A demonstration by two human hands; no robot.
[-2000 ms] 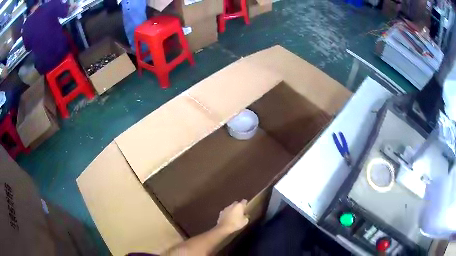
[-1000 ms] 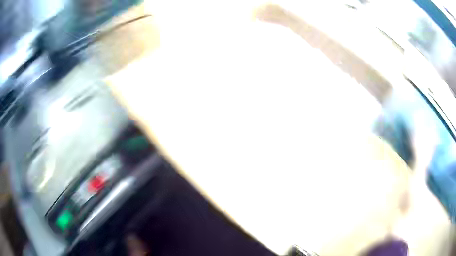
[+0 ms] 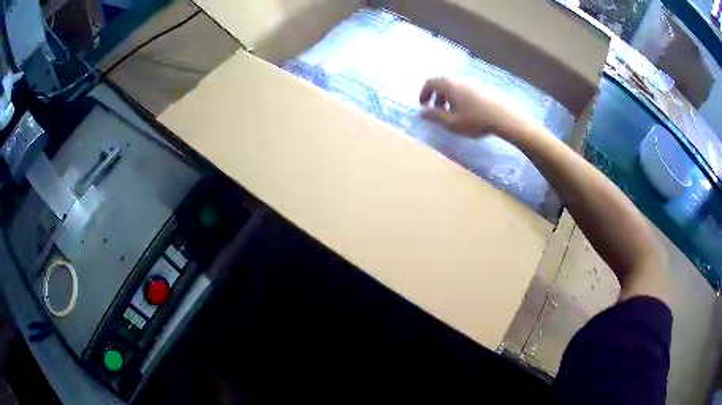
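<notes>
My right hand (image 3: 459,109) reaches in from the right over the open carton (image 3: 356,206). Its fingers are curled with a gap between them, and nothing shows in it. Below it, shiny clear plastic film (image 3: 380,59) covers the carton's contents; whether the fingers touch it I cannot tell. My left hand is not visible; the bottom of the picture is very dark.
At left, the machine bed (image 3: 142,198) holds a metal fixture (image 3: 75,206) and a tape roll (image 3: 60,288). Its front panel has a red button (image 3: 157,290) and a green button (image 3: 114,359). A white bowl (image 3: 663,162) stands on the green surface at right.
The view has swung right from the deep carton holding one bowl to the film-filled carton. My left hand, earlier on that carton's edge, has left view; my right hand now shows over the film.
</notes>
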